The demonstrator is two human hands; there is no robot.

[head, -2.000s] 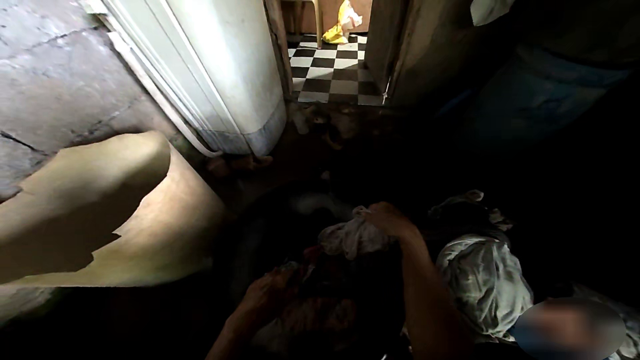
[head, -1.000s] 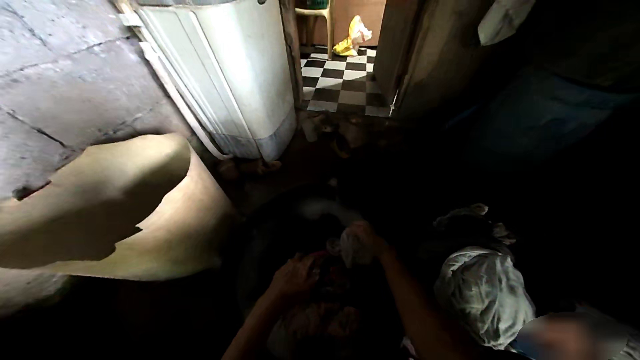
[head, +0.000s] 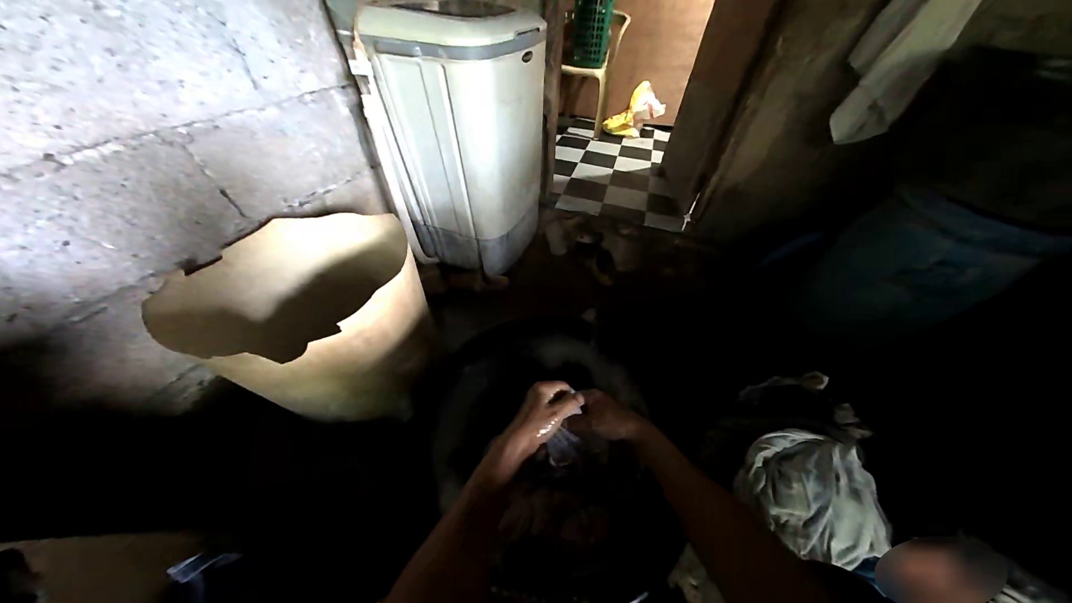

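Note:
Over a dark round basin (head: 469, 394), my left hand (head: 546, 417) and my right hand (head: 605, 416) are close together, both closed on one piece of wet-looking pale cloth (head: 565, 448). The cloth hangs down between them. My left hand glistens with wet. More cloth (head: 561, 515) lies low in the basin, very dim and hard to make out. At the right, outside the basin, sits a bundle of pale grey cloth (head: 812, 494). Deep shadow hides most of the basin's contents.
A broken-rimmed cream container (head: 360, 368) stands by the block wall at left. Behind it is a white washing machine or spin dryer (head: 494, 142). A doorway shows a checkered floor (head: 615, 176) and plastic chair (head: 601, 79). A blue drum (head: 930, 260) is at right, and a blurred patch at lower right.
My hands have come together; they were apart earlier, with the pale cloth in my right hand. The view has tilted up somewhat.

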